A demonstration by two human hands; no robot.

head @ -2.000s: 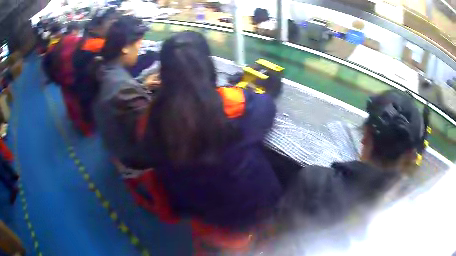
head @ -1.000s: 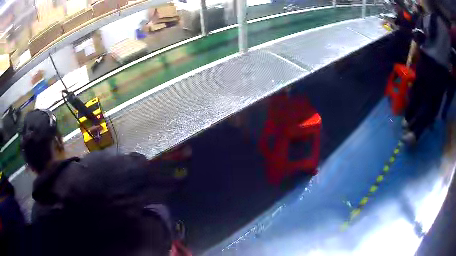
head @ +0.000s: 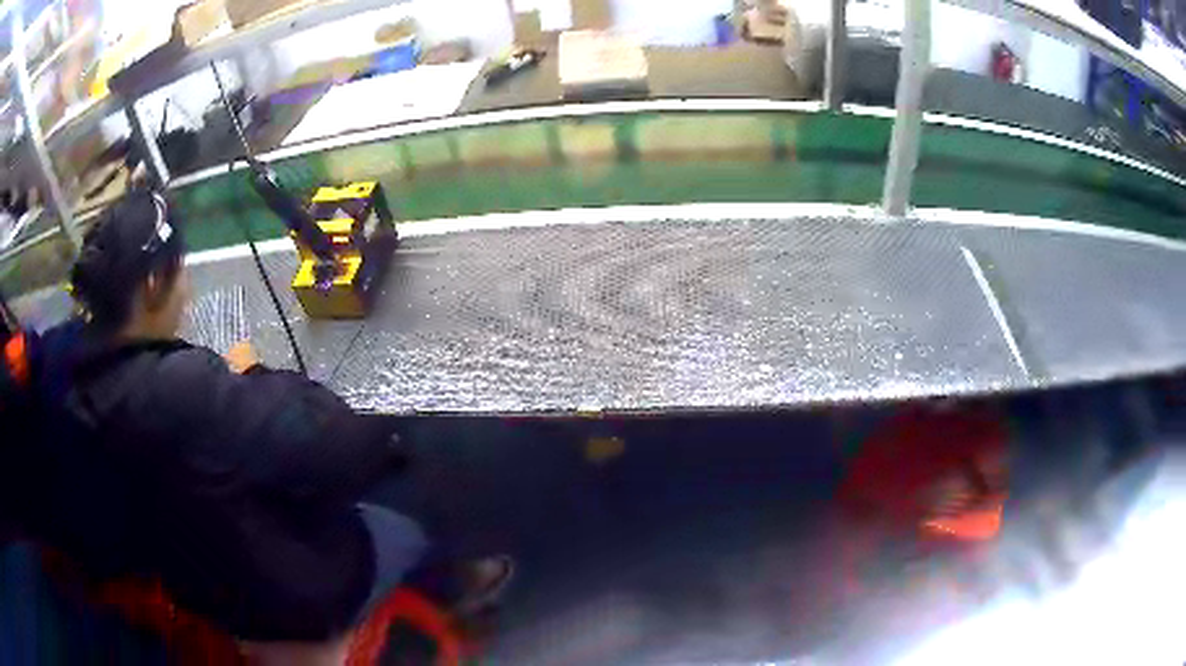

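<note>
Neither of my hands is in the picture. A long worktable with silvery textured sheeting lies across the middle in front of me. A yellow-black bench fixture stands on its left part, with a black cylinder leaning at its left side and a cable hanging down. A pale strip-like piece lies on the table near the seated person. A thin pale line crosses the sheeting at the right.
A person in dark clothes sits at the left of the table. A red stool stands under the table at the right, blurred. A green conveyor belt runs behind the table. A pale post rises at the far edge.
The view has swung: the table now runs nearly level across the picture. The fixture appears further right, and the seated person is seen more fully at the left.
</note>
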